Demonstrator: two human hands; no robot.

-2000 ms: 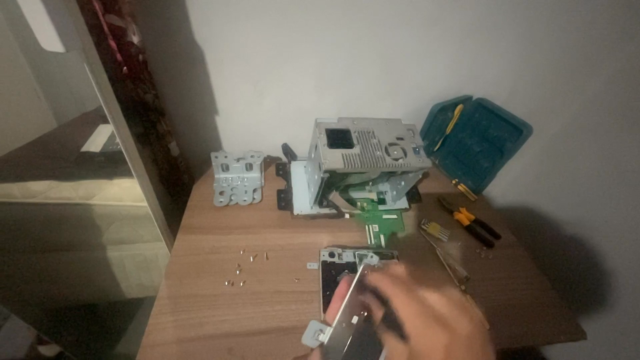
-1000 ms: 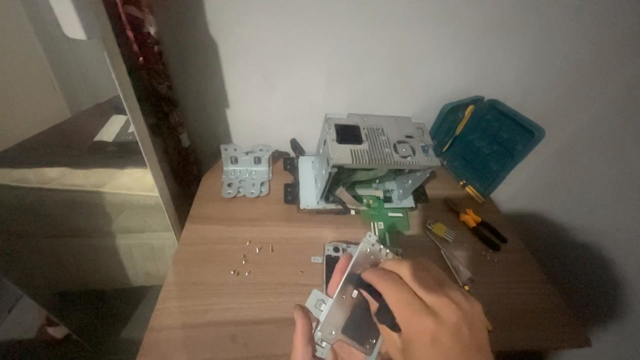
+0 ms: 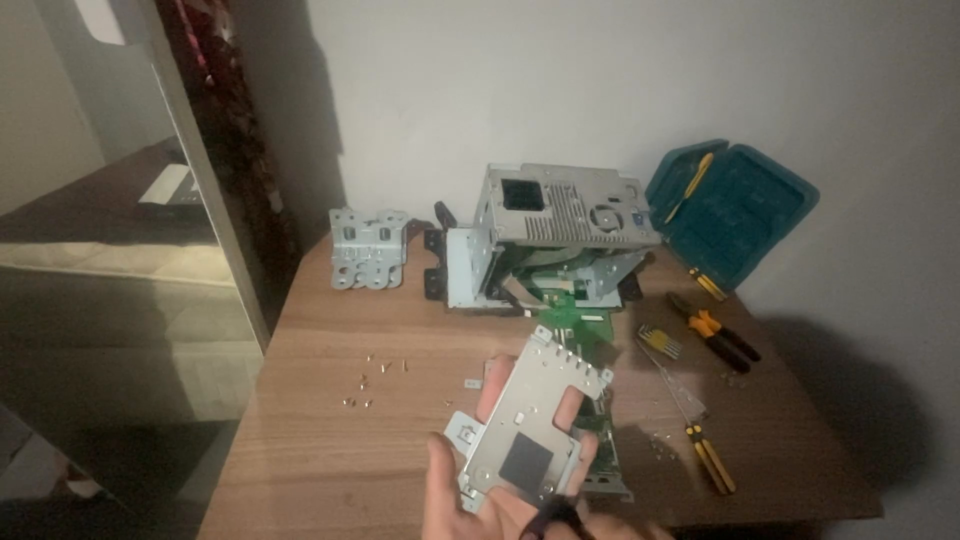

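A flat silver metal bracket plate [image 3: 517,420] with a dark square pad lies across my left hand [image 3: 469,514], gripped from beneath with the thumb at its left edge and fingers showing around it. At the bottom edge my right hand [image 3: 619,527] is mostly out of view, beside a blurred black object [image 3: 556,517] near the plate's lower end; its grip cannot be made out. Behind the plate stands an opened metal electronics chassis [image 3: 570,206] with a green circuit board [image 3: 577,322] in front. Another electronic assembly [image 3: 606,450] is partly hidden under the plate and hand.
A perforated metal bracket [image 3: 369,251] stands at the table's back left. Small screws [image 3: 364,382] lie left of my hands. On the right are pliers [image 3: 712,330], a yellow-and-black screwdriver [image 3: 709,459], a yellow hex key set [image 3: 660,341] and an open teal case [image 3: 739,210].
My right hand, earlier over the plate with a dark object, has moved down toward the bottom edge. More of the plate's face now shows in my left hand, and the screwdriver on the right is uncovered.
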